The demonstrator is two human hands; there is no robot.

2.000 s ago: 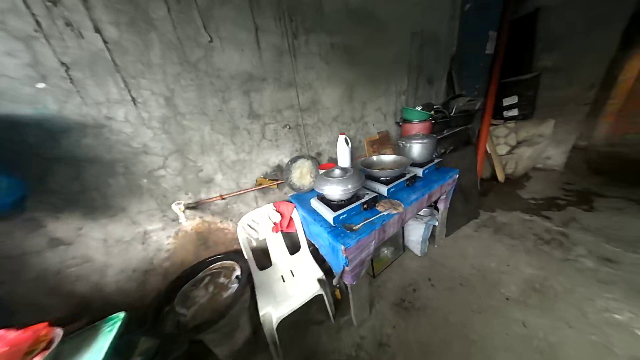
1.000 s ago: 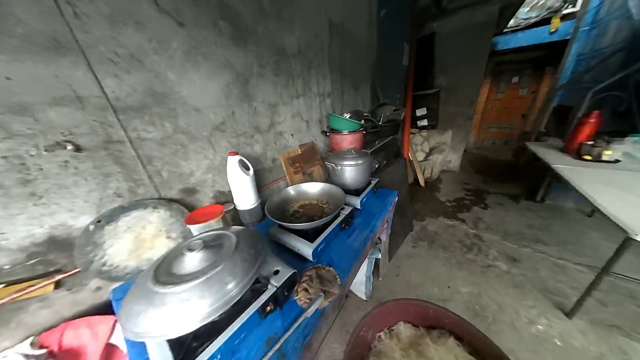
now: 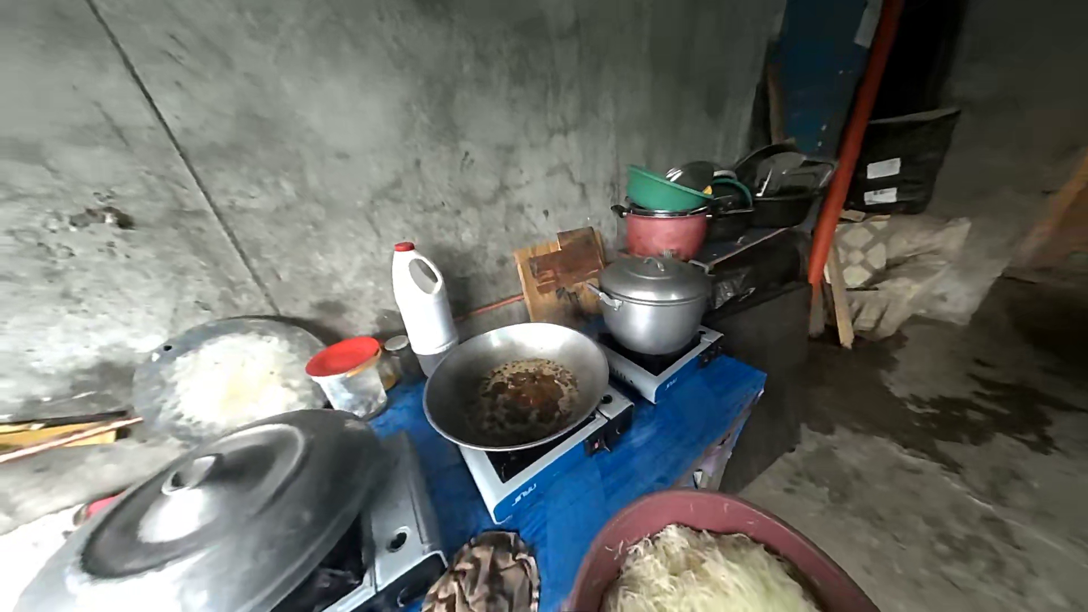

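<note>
Neither of my hands shows in the head view. A dark red basin (image 3: pixel 625 531) of pale shredded food (image 3: pixel 710 574) is at the bottom edge; what holds it is hidden. Beyond it, a metal wok (image 3: pixel 446 399) with brown liquid and foam (image 3: pixel 531 391) sits on a portable gas stove (image 3: pixel 501 497). A lidded aluminium pot (image 3: pixel 654 310) stands on another stove (image 3: pixel 654 382) behind. At the lower left, a large domed aluminium lid (image 3: pixel 229 501) covers the vessel on a third stove (image 3: pixel 404 527). A crumpled patterned cloth (image 3: pixel 489 574) lies on the blue table cover (image 3: pixel 595 484).
Along the concrete wall stand a white jug with a red cap (image 3: pixel 421 297), a red-rimmed tub (image 3: pixel 353 387) and a large round lid or pan (image 3: pixel 157 382) with white residue. Wooden boards (image 3: pixel 552 272) lean behind the stoves. Stacked basins (image 3: pixel 667 229) and an orange post (image 3: pixel 850 153) are at the right.
The view has moved up close to the stove table. The dark red basin, absent from the oldest frame, shows at the bottom one second ago and now stands nearer the table edge in view.
</note>
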